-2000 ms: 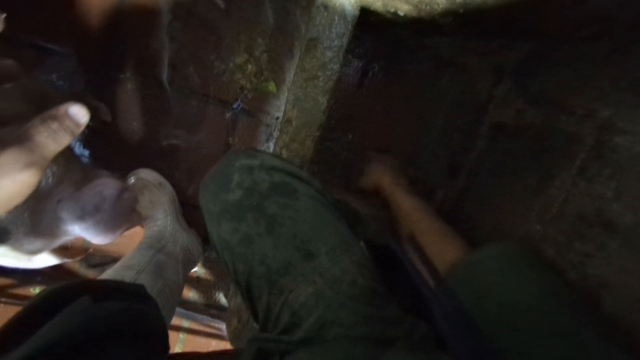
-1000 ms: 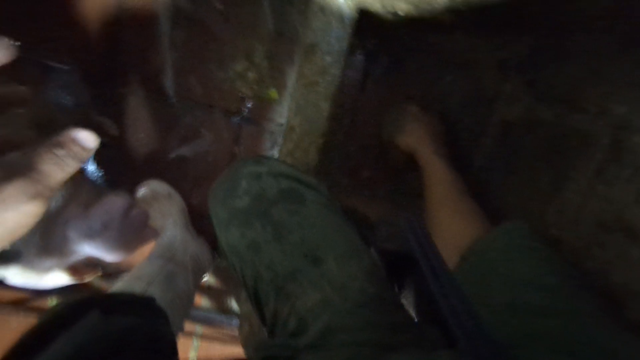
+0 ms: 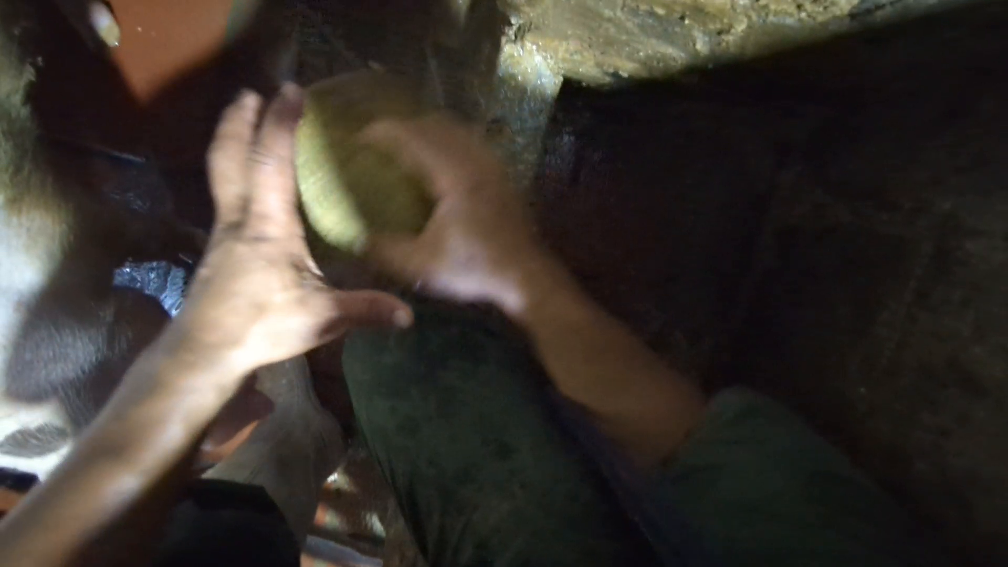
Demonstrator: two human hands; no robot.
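In the head view, my right hand point(image 3: 465, 213) is around a rounded yellow-green object point(image 3: 331, 181), blurred by motion, with fingers and thumb on its right side. What the object is, I cannot tell. My left hand point(image 3: 268, 260) is just to its left, fingers raised and thumb stretched out to the right. Its fingertips are close to the object's left edge; whether they touch it is unclear.
Grey and white animal hair point(image 3: 55, 339) shows at the left. A greyish leg point(image 3: 291, 425) stands beside my green-trousered knee point(image 3: 472, 433). A wet, rough ledge point(image 3: 646, 35) crosses the top, above a dark surface point(image 3: 748, 220). Reddish-orange material point(image 3: 169, 39) lies at upper left.
My right hand has moved left from over the dark surface and is now on the yellow-green object. My left hand has come further into view, towards the right.
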